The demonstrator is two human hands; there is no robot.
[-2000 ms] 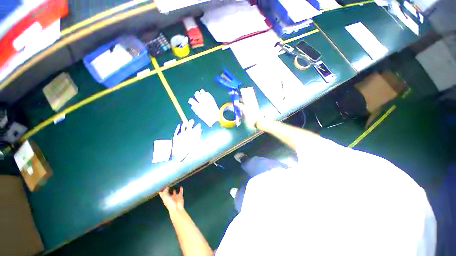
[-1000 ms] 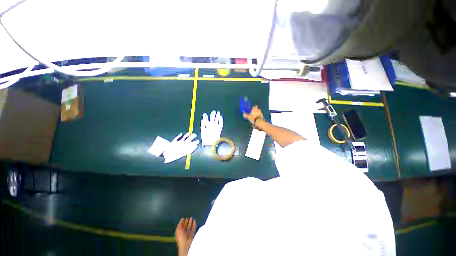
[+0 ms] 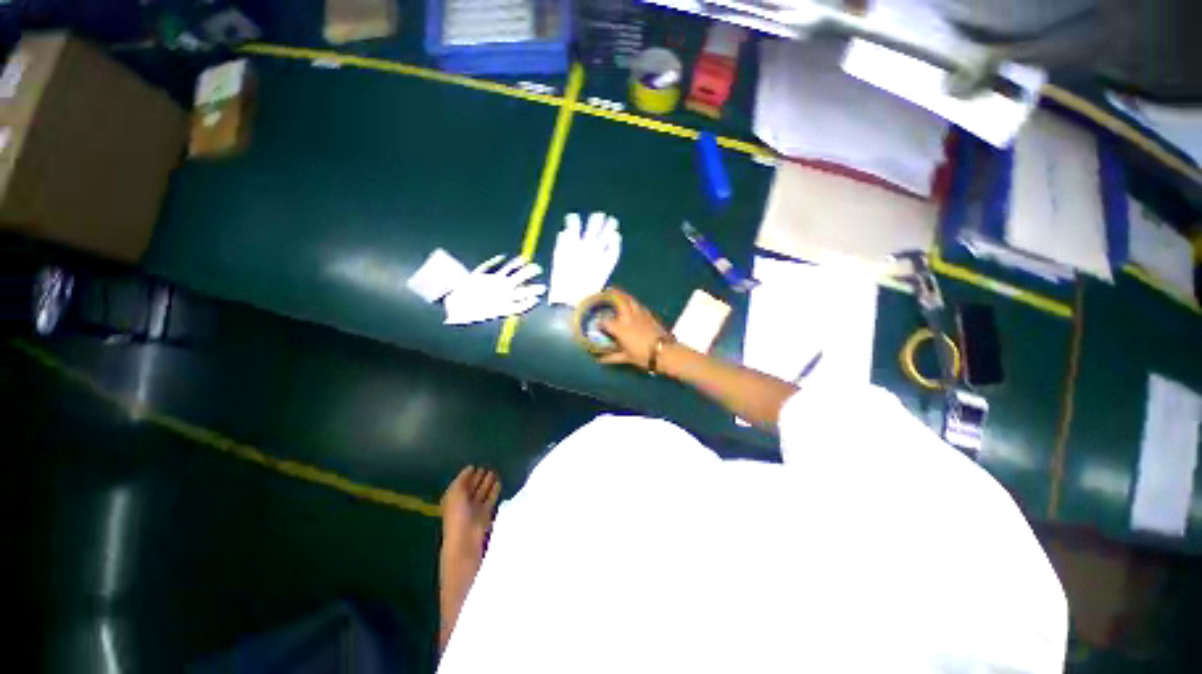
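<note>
My right hand (image 3: 634,335) is at the yellow-tan tape roll (image 3: 581,321), fingers curled over its ring on the green bench. My left hand (image 3: 471,495) hangs below the bench's front edge, holding nothing, fingers slightly apart. A white glove (image 3: 584,259) lies behind the roll and another glove (image 3: 494,291) lies to its left, beside a small white piece (image 3: 436,274). A slim blue knife-like tool (image 3: 718,258) lies behind the hand, and a bright blue tool (image 3: 713,169) lies farther back. A pale card (image 3: 701,320) lies right of the hand.
White sheets (image 3: 809,316) lie to the right, with a caliper (image 3: 921,282), second tape roll (image 3: 931,357), dark phone (image 3: 981,344) and white-framed phone (image 3: 966,419). Cartons (image 3: 95,148) stand at the left. A blue tray (image 3: 498,55) and yellow cup (image 3: 654,82) are at the back.
My right hand has left the bright blue tool and come nearer to the front, onto the tape roll. My left hand still hangs below the bench. The camera view has tilted.
</note>
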